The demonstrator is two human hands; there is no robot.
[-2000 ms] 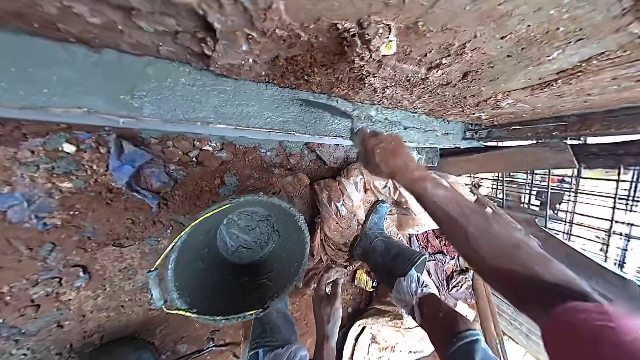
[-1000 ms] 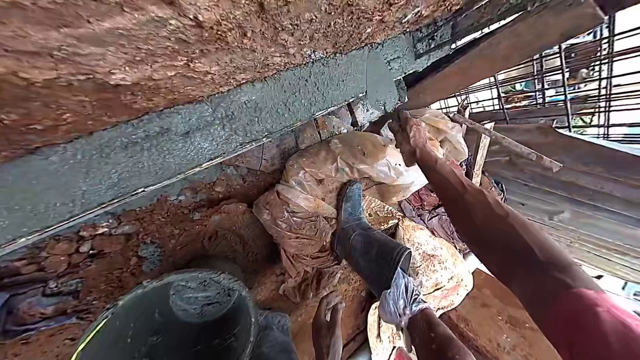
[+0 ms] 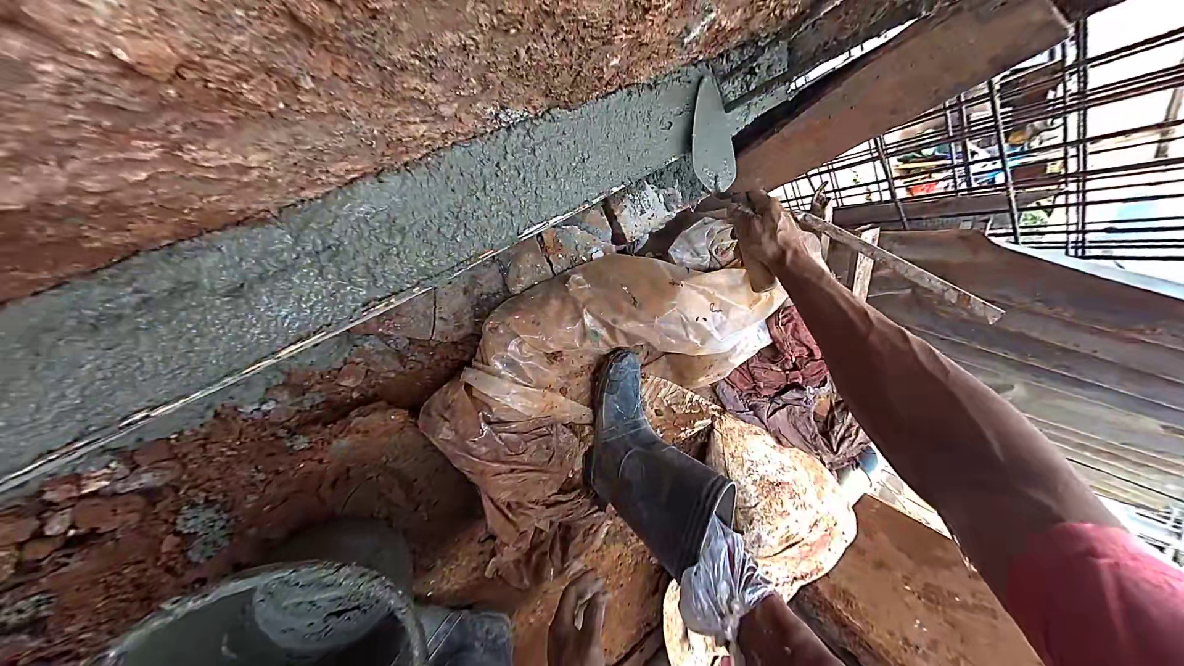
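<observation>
My right hand (image 3: 766,236) grips the wooden handle of a pointed masonry trowel (image 3: 713,139). The trowel's blade lies at the far end of a long strip of wet grey mortar (image 3: 444,194) that runs along the top of a brick course. My left hand (image 3: 578,618) hangs low near the bottom edge, with its fingers loosely bent and nothing seen in it. To its left stands a bucket (image 3: 277,615) with grey mortar inside, cut off by the frame's edge.
Rough reddish earth (image 3: 231,102) borders the mortar. Mud-stained plastic sheeting (image 3: 610,324) lies beside my rubber boot (image 3: 647,462). A wooden plank (image 3: 906,92), a thin wooden strip (image 3: 911,264), a rebar grid (image 3: 1008,157) and corrugated sheets (image 3: 1045,351) are on the right.
My right hand has moved with the trowel along the mortar strip to its far end. The view has shifted and turned, and the bucket now shows only partly.
</observation>
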